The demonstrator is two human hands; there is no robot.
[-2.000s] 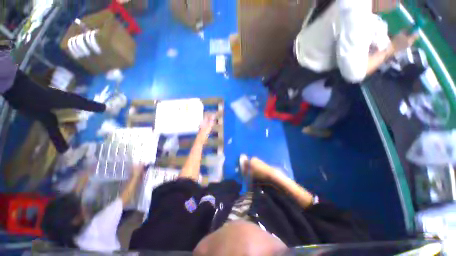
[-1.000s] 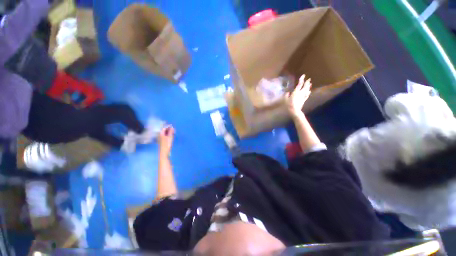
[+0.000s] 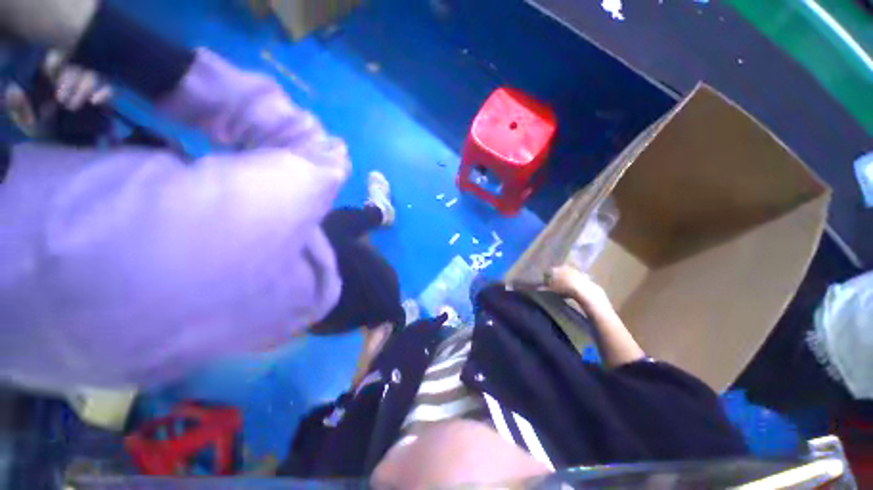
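A large open cardboard carton (image 3: 737, 297) stands at my right, tilted in the view. My right hand (image 3: 567, 280) is at its near left edge, with the fingers closed over the cardboard. Clear crinkled plastic (image 3: 593, 234) lies inside the carton near that edge. My left forearm shows low in the middle, but the hand is hidden behind the other person's dark clothing.
A person in a purple top (image 3: 182, 258) stands close on my left. A red stool (image 3: 514, 129) is ahead, and red plastic (image 3: 187, 438) shows low left. Small white scraps (image 3: 486, 254) lie on the blue floor. The dark bench and green belt (image 3: 814, 53) run along the upper right. A white sleeve shows far right.
The view has turned and the carton now sits further right and lower. My right hand has gone from spread at the carton's edge to closed on it. The purple-clad person is much closer; my left hand has become hidden.
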